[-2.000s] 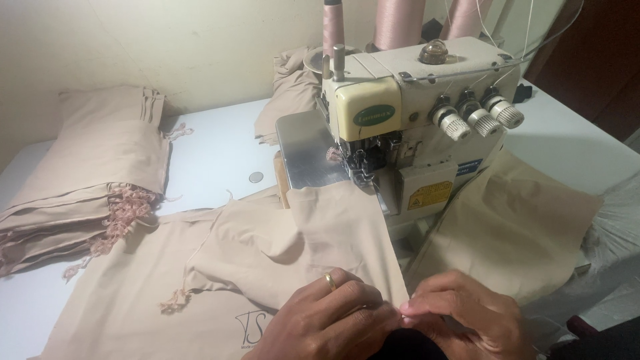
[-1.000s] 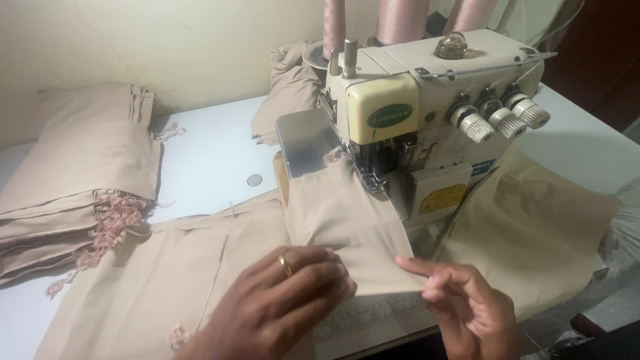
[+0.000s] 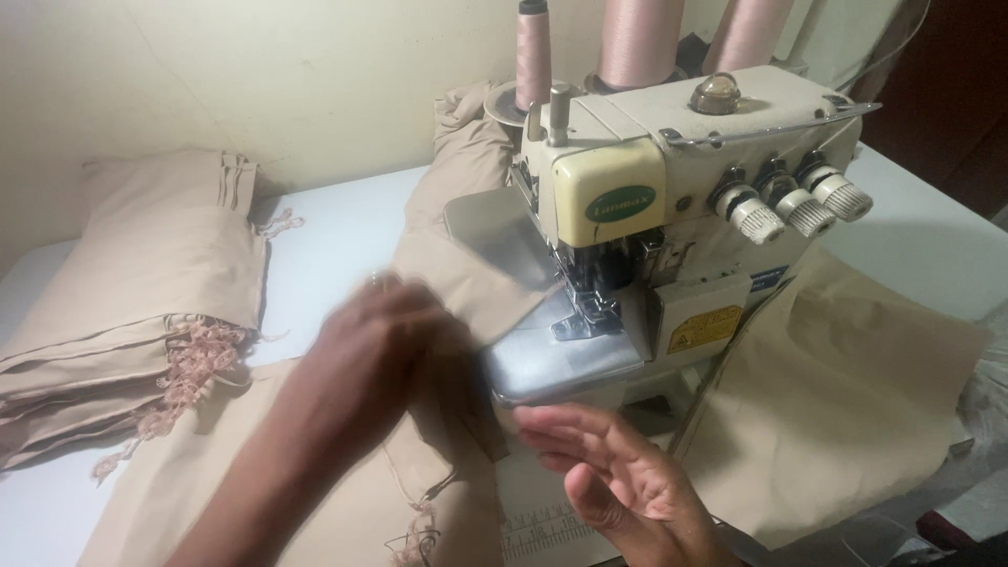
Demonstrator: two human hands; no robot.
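Observation:
My left hand (image 3: 386,339) is blurred by motion, over the beige fabric piece (image 3: 472,291) left of the overlock sewing machine (image 3: 610,197); its fingers are curled at the fabric, and whether they grip it cannot be told. My right hand (image 3: 622,480) is palm up with fingers apart, holding nothing, just in front of the machine's metal bed plate (image 3: 567,354). The presser foot (image 3: 587,323) stands over the plate with no fabric under it. More beige fabric with loose pink thread (image 3: 417,528) lies below my left hand.
A folded stack of beige fabric (image 3: 150,244) with tangled pink thread tails (image 3: 197,370) lies at the left. Pink thread cones (image 3: 642,39) stand behind the machine. Another beige piece (image 3: 835,402) hangs at the right. A printed ruler scale (image 3: 551,535) shows at the front.
The fabric that both hands held in front of the machine has moved left, off the front of the bed plate. My left hand has moved up and my right hand has let go.

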